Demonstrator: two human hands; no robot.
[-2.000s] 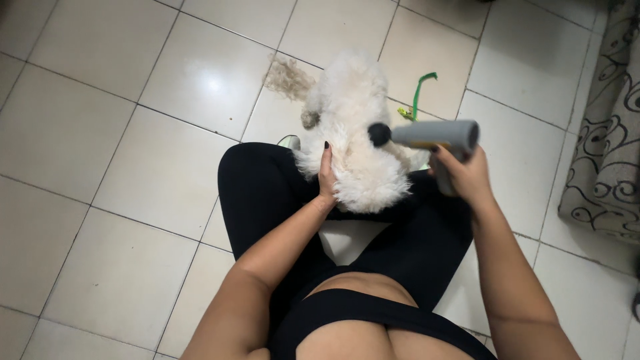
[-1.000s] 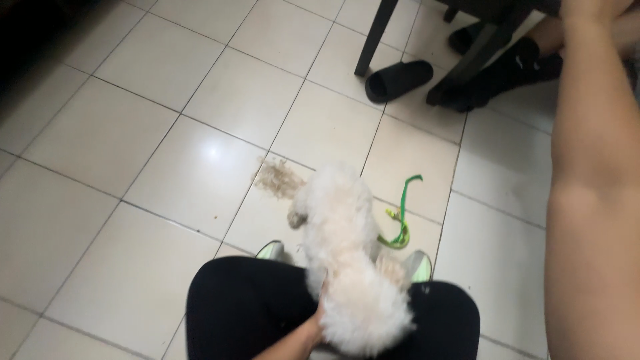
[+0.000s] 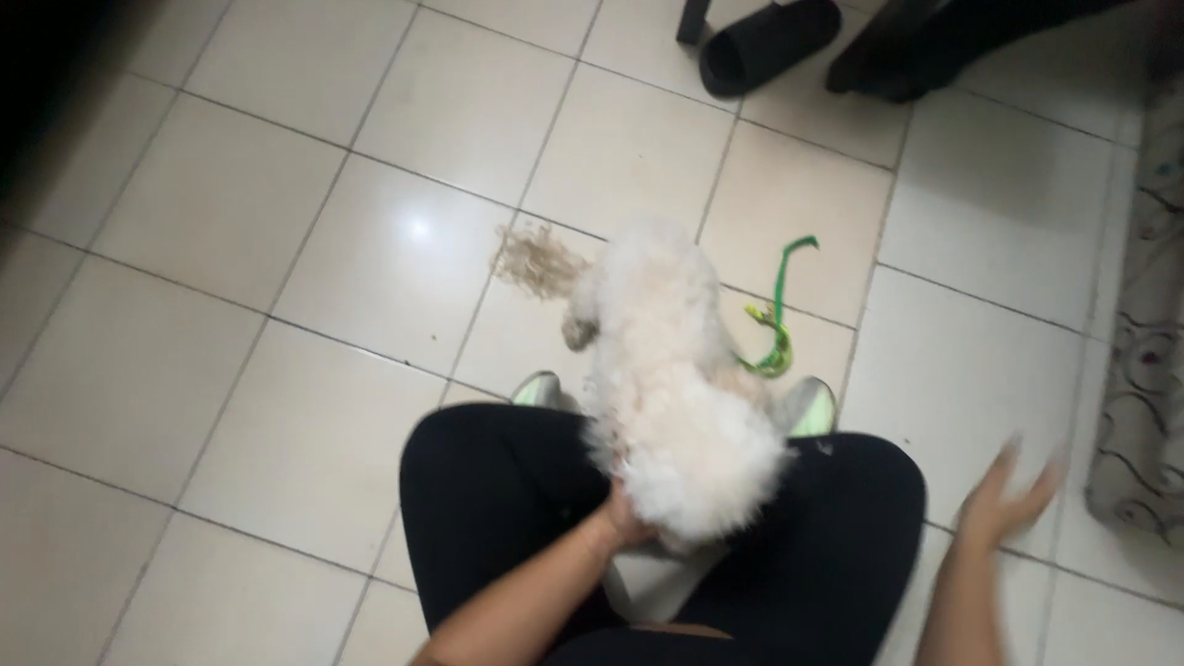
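A fluffy white dog point(image 3: 671, 370) lies or stands between my knees, its rear end nearest to me and its head not clearly visible. Against the left side of its rear body rests my left hand point(image 3: 629, 513), its fingers partly hidden in and under the fur. Out to the right, over the floor tiles, my right hand point(image 3: 1013, 490) is raised and blurred, fingers apart, holding nothing. A green and yellow leash or strap point(image 3: 777, 347) lies on the floor right of the dog. A loose clump of brownish hair point(image 3: 539, 262) lies to its left.
At the top are a black slide sandal point(image 3: 770, 46), a dark furniture leg point(image 3: 692, 20) and another person's dark-clad foot point(image 3: 879, 69). A piece of furniture with swirl-patterned fabric point(image 3: 1142, 398) stands at the right edge. My shoes point(image 3: 814, 407) flank the dog on the tiled floor.
The grey massage-gun-like device in my right hand two seconds ago is gone from view. My right arm, reaching up at the right one second ago, is now lower. My left hand remains at the dog.
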